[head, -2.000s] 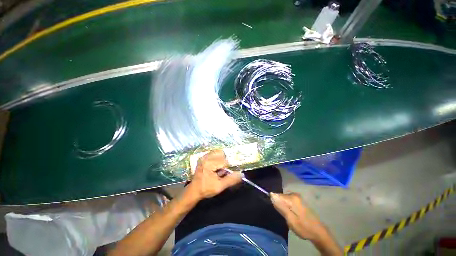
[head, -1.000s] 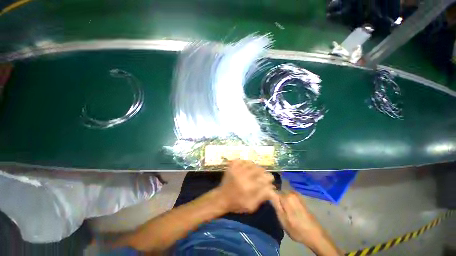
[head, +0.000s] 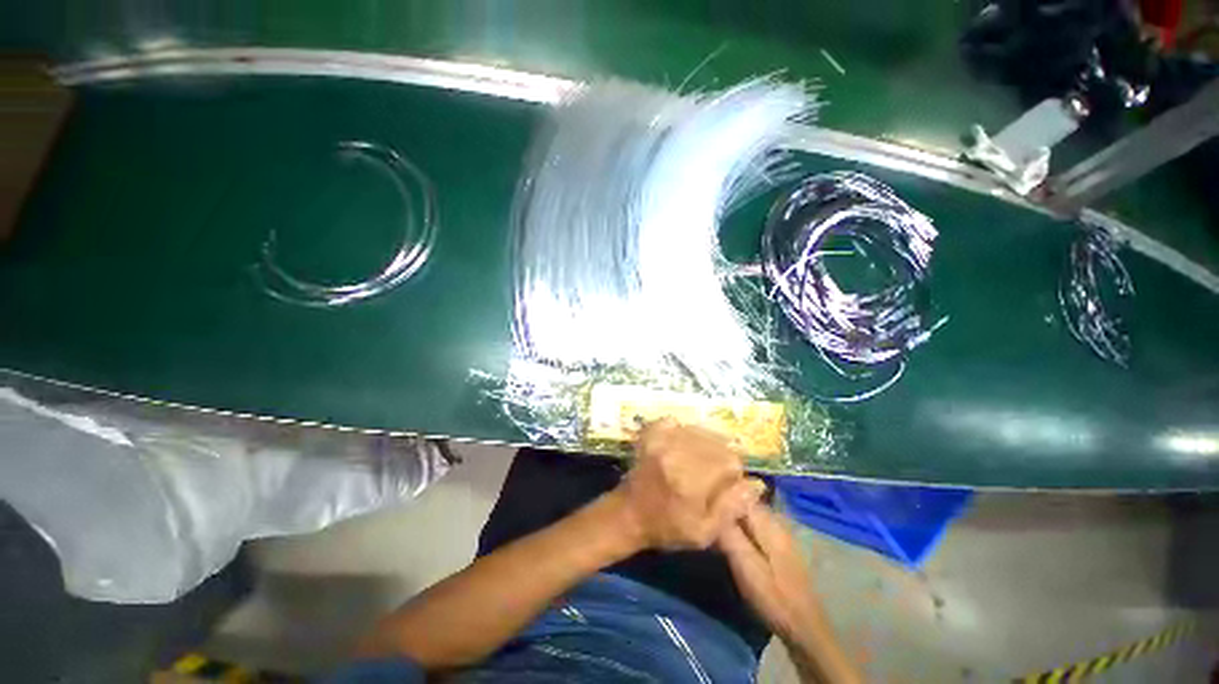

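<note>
My left hand (head: pixel 679 484) is closed in a fist at the bench edge, touching the pale yellow block (head: pixel 689 417). My right hand (head: pixel 749 532) is against it, fingers curled. What lies between the fingers is hidden; no strand can be made out there. A fanned pile of clear tubes (head: pixel 642 241) lies behind the block, its near end by wrinkled clear film (head: pixel 537 401). A round coiled heap of dark-and-silver strips (head: pixel 849 274) lies just right of the pile.
A sparse crescent of strands (head: pixel 415 227) lies left on the green bench (head: pixel 161 254). A smaller dark bundle (head: pixel 1096 294) lies far right. A metal rail runs behind. A blue crate (head: pixel 876 519) and whitish bag (head: pixel 147 508) are below the edge.
My hands have come together from apart, and the strand stretched between them two seconds ago no longer shows. The view has turned, so the bench things appear further right.
</note>
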